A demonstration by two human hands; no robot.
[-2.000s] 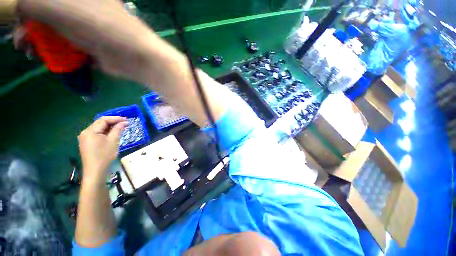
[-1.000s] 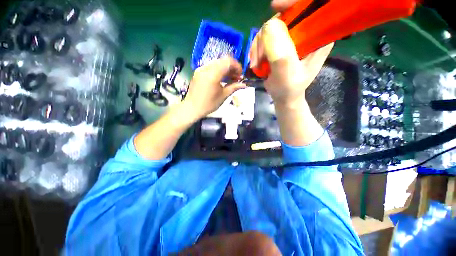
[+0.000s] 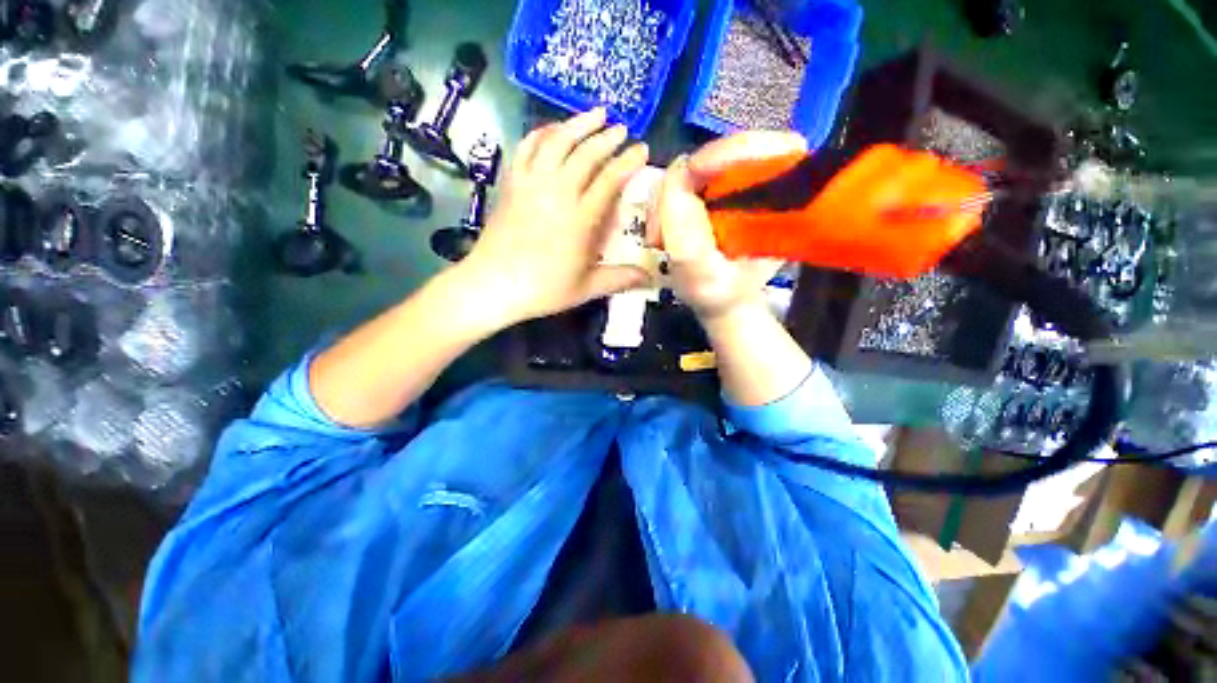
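My right hand holds the red-orange electric screwdriver, which lies tilted to the right with its front end at my fingers. My left hand rests with spread fingers on the left part of the white fixture plate. The plate sits on the black jig. Both hands are close together over the plate and hide most of it. Whether my left fingers hold a small part, and the screwdriver's tip, cannot be seen.
Two blue bins with small metal parts stand behind the jig. Several black bracket arms lie to the left, beside clear blister trays. A black tray with small parts is at right. A black cable loops at right.
The screwdriver has come down from upper right to the plate with my right hand. My left hand has moved from near the blue bin onto the plate, its fingers now spread.
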